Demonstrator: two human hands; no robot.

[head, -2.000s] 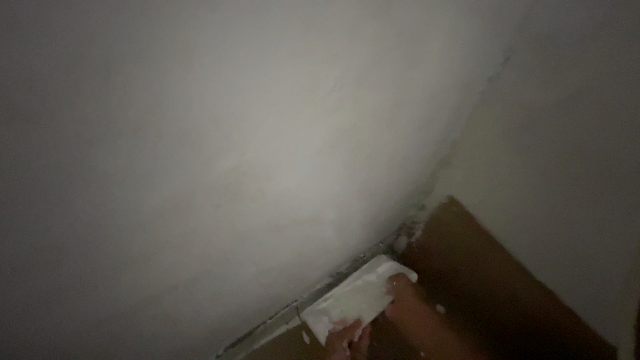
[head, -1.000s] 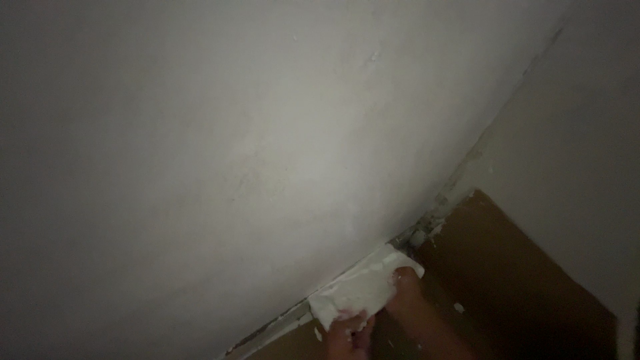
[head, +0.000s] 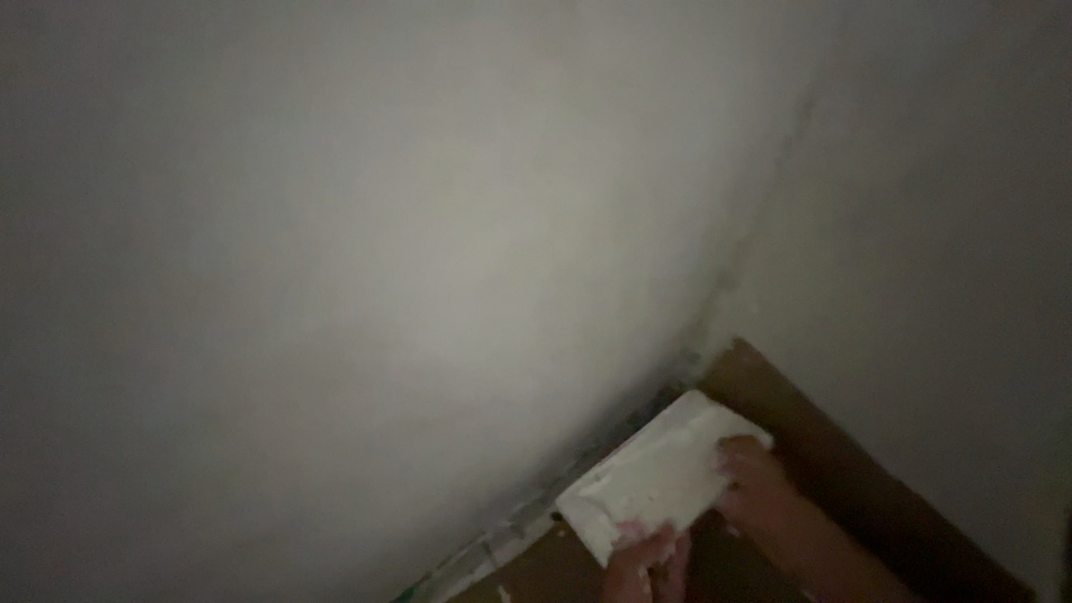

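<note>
A flat rectangular plate [head: 662,469] thickly coated with white paste lies low in the dim head view, its long edge close along the foot of the pale wall [head: 469,251]. My left hand [head: 649,561] grips its lower edge, with white smears on the fingers. At its right end my right hand [head: 745,477] has hold of it, the forearm reaching in from the lower right. The paste and the gloom hide what kind of tool the plate is.
A second pale wall [head: 904,301] meets the first at a rough corner seam [head: 779,159]. Below lies a brown surface [head: 804,427] with white spots. A rough dark and whitish strip [head: 502,536] follows the first wall's lower edge.
Both hands keep hold of the coated plate throughout. The view has shifted somewhat; no other change is plain.
</note>
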